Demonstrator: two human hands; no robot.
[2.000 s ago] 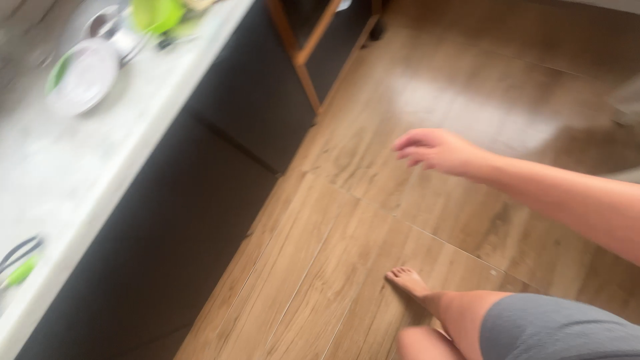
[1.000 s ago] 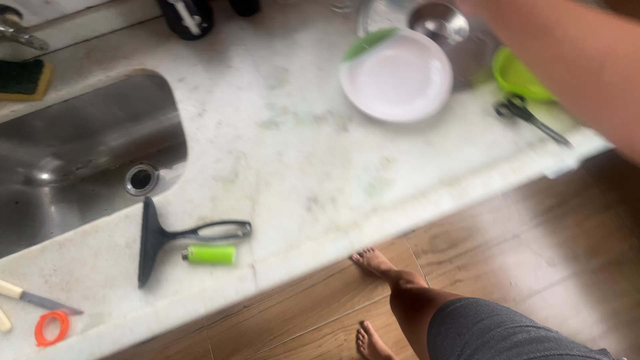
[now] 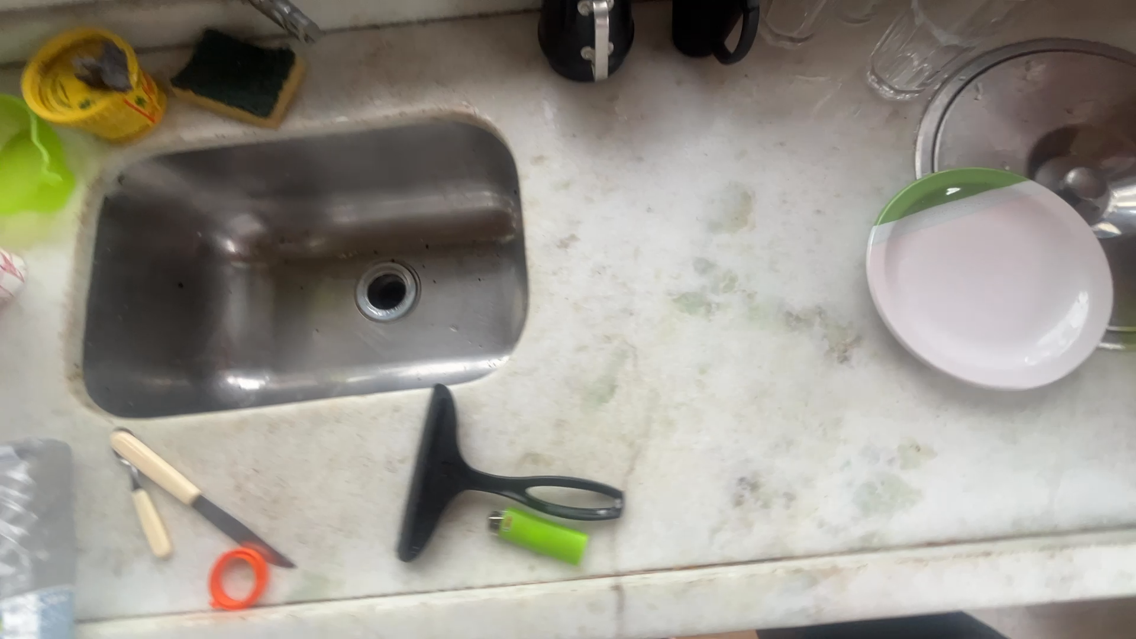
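Observation:
Neither of my hands shows in the head view now. A black squeegee (image 3: pixel 435 475) lies below the stainless steel sink (image 3: pixel 306 266), its handle pointing right. Just under that handle is a green lighter (image 3: pixel 540 535). To the left, a knife with a cream handle (image 3: pixel 158 466) lies beside another cream-handled utensil (image 3: pixel 149 513), whose head is partly hidden. An orange ring (image 3: pixel 238 578) touches or nearly touches the knife's tip. At the right, a white and green plate (image 3: pixel 990 284) overlaps a round metal lid (image 3: pixel 976 106).
Behind the sink sit a green and yellow sponge (image 3: pixel 240 75) and a yellow tub (image 3: pixel 93 84). A green container (image 3: pixel 31 160) is at the left edge. A black pot or jug (image 3: pixel 586 35), a black mug (image 3: pixel 714 27) and clear glasses (image 3: pixel 914 53) line the back of the marble counter (image 3: pixel 692 399).
The view has swung from the floor to the counter and left toward the sink. The arm seen over the counter's right side a second ago is out of view.

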